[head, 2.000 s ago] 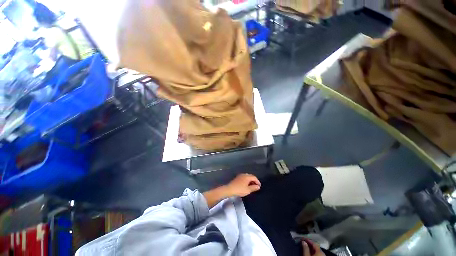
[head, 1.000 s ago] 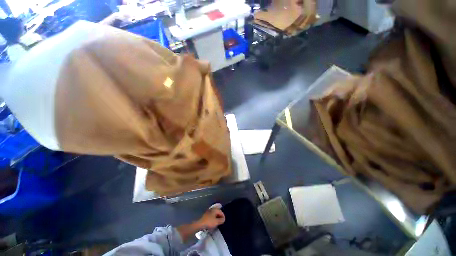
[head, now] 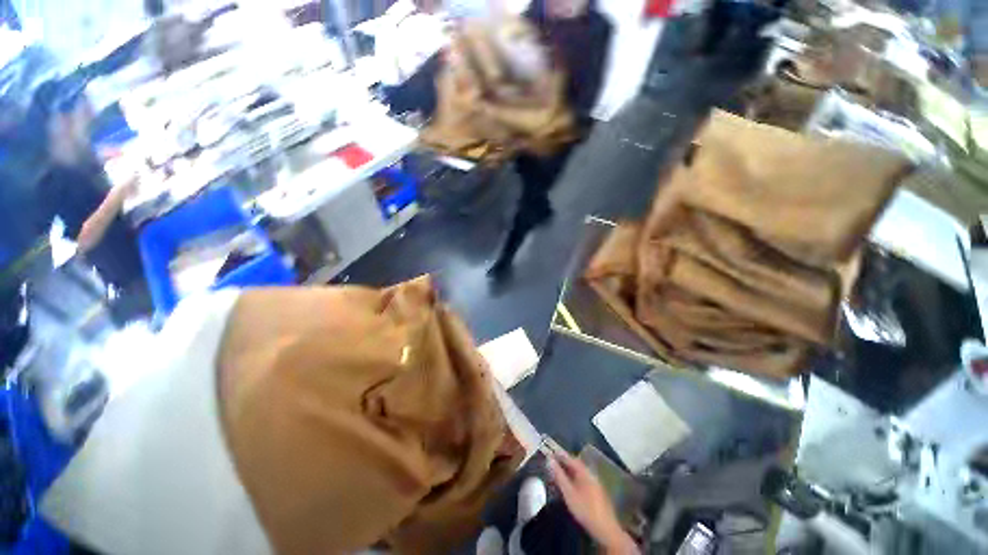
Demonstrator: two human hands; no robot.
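Observation:
A large pile of tan-brown bag panels (head: 325, 412) lies at the lower left on a low white bench (head: 515, 421), mostly hidden under it. A broad pale sheet (head: 152, 444) extends from the pile's left side. My right hand (head: 580, 488) reaches in from the bottom, its fingertips at the bench's near right corner; blur hides whether they grip it. My left hand is not in view.
Another brown pile (head: 748, 249) lies on a yellow-taped table (head: 693, 374) at right. A person (head: 531, 184) carrying brown pieces stands ahead; another person (head: 92, 184) is far left. Machine parts (head: 921, 466) are at lower right. A pale square (head: 641, 426) lies on the floor.
The view has swung right and up. The left hand seen earlier has left the picture. My right hand now shows at the bench corner. A person carrying brown pieces has come into view.

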